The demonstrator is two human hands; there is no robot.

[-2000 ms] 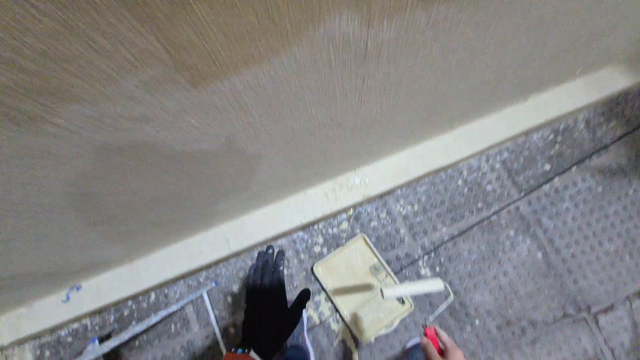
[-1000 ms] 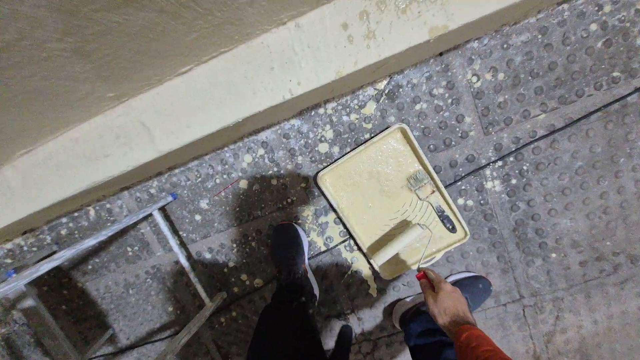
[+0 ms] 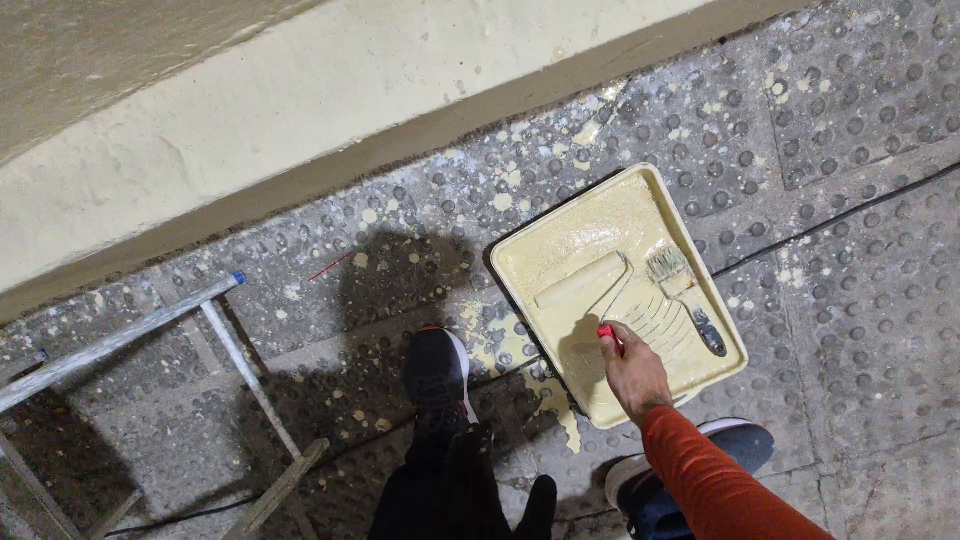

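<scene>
My bare right hand (image 3: 636,369), in an orange-red sleeve, grips the red handle of a paint roller (image 3: 581,280). The roller's cream-coated sleeve lies over the wet paint in a cream paint tray (image 3: 731,307). Beside it, on the tray's ribbed part, rests a paintbrush (image 3: 686,289) with stained bristles and a dark handle. My left hand (image 3: 480,487), in a black glove, hangs low in front of my dark trousers, its thumb apart from the fingers; it shows nothing held, though its outline is partly lost against the dark clothing.
A metal ladder (image 3: 120,337) with blue-tipped ends is at the left. A pale ledge (image 3: 300,112) runs along the wall's base. Paint drops spot the studded paving (image 3: 847,300), crossed by a black cable (image 3: 832,221). My shoes (image 3: 437,371) stand left of and below the tray.
The roller has shifted from the tray's lower edge further into the tray, with my right hand following over the tray. The view has tilted down since the earliest frame.
</scene>
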